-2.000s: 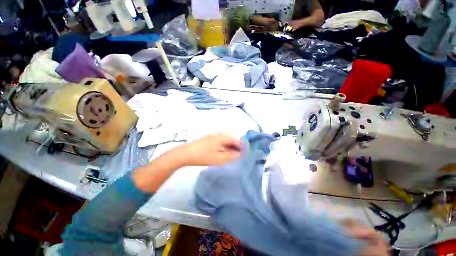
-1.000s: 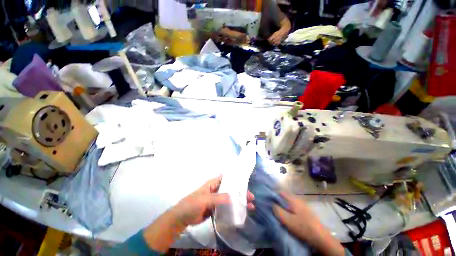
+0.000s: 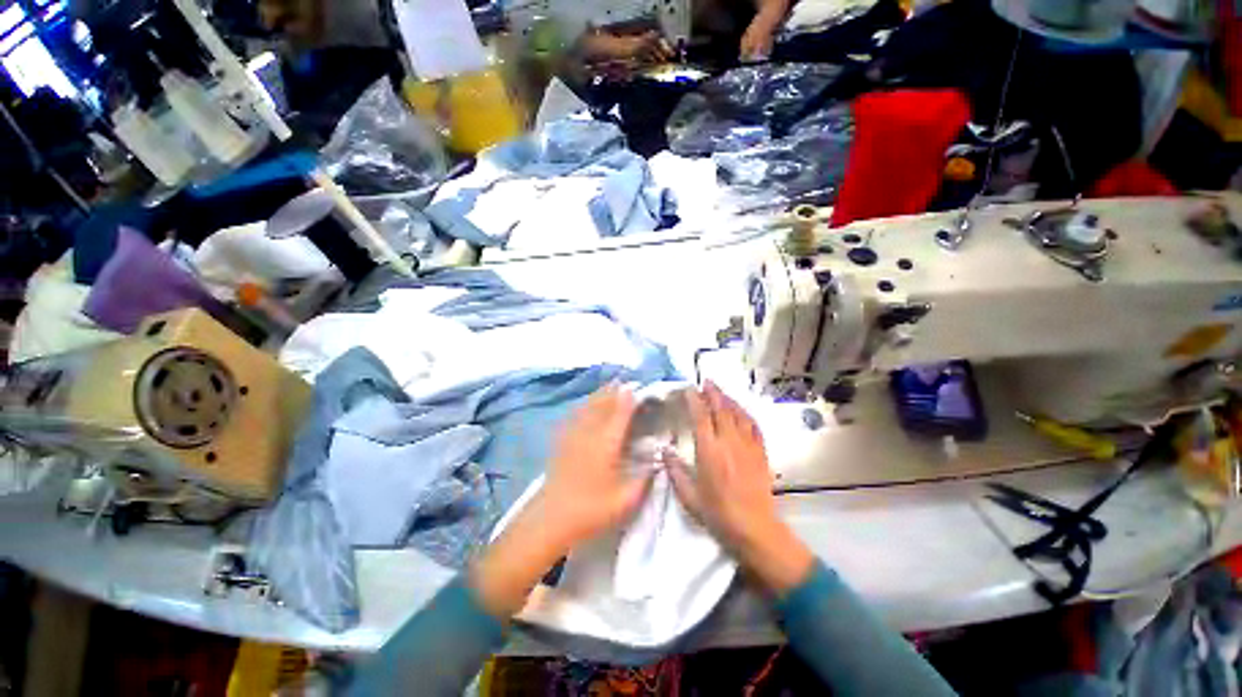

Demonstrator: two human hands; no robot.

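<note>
A white fabric panel point(image 3: 667, 579) lies at the table's front edge, left of the sewing machine's needle area. My left hand point(image 3: 593, 463) and my right hand point(image 3: 729, 477) both hold its upper part, fingertips pinching it between them. Light blue garment cloth point(image 3: 511, 422) is heaped to the left of my hands. The cream sewing machine point(image 3: 981, 300) stands to the right, with its lit needle end close to my right hand. The needle itself is too small to tell.
A second beige machine point(image 3: 184, 395) stands at the left. Black scissors point(image 3: 1056, 538), a yellow-handled tool point(image 3: 1069, 436) and a dark smartphone point(image 3: 937, 399) lie right. Behind are blue-white garments point(image 3: 572, 184), a red cloth point(image 3: 899, 150), plastic bags and another person's hands.
The blue cloth has moved from my right hand's side to the left. Both hands have come together on the white panel and moved up towards the needle area. The view has shifted.
</note>
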